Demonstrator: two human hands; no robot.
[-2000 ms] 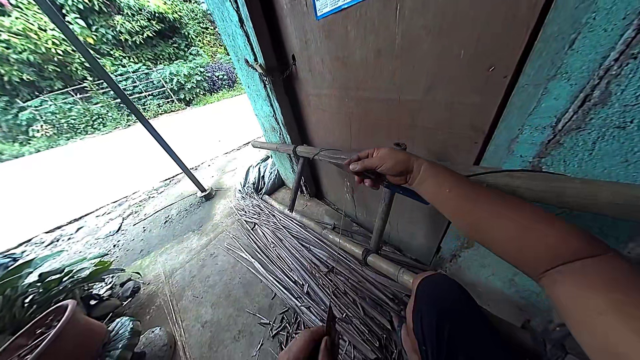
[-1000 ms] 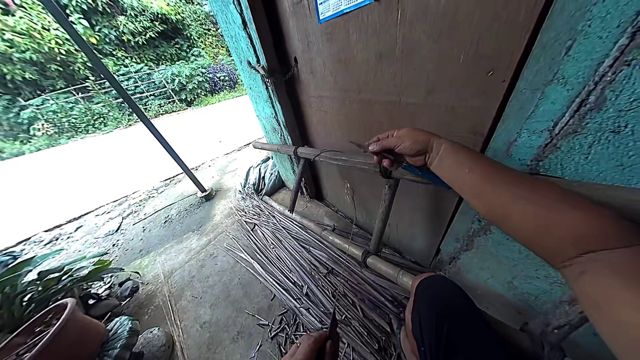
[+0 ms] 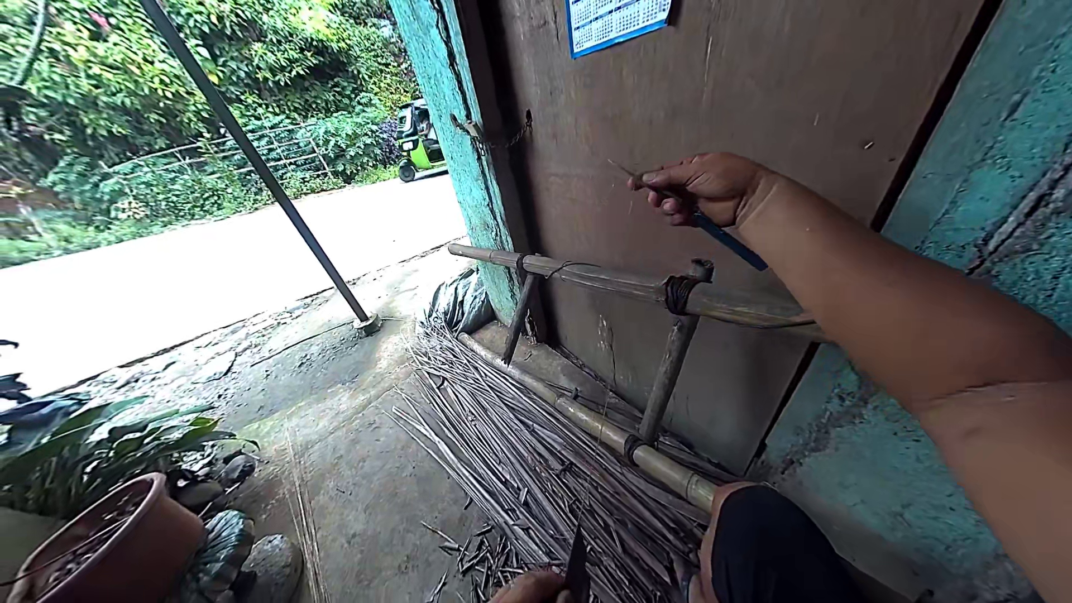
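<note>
My right hand (image 3: 699,188) is raised in front of the brown door, closed on a thin strip whose tip points up and left; a blue strip or handle (image 3: 730,240) extends below the palm. Under it runs the upper bamboo rail (image 3: 620,280), its joint bound with dark cord (image 3: 680,295). At the bottom edge my left hand (image 3: 536,588) is closed around a dark knife (image 3: 577,563), blade upward. Beside it lies a pile of long, thin dry stalks (image 3: 511,435) along the lower bamboo pole (image 3: 586,419).
Short cut pieces (image 3: 481,561) litter the concrete floor. A potted plant in a clay-coloured pot (image 3: 126,548) and stones (image 3: 272,569) are at left. A metal post (image 3: 260,167) stands by the road, where a green three-wheeler (image 3: 421,142) is visible. My knee (image 3: 754,544) is at lower right.
My right hand has lifted from the upper bamboo rail to above it. My left hand remains low with the knife. The green three-wheeler has come into view on the road.
</note>
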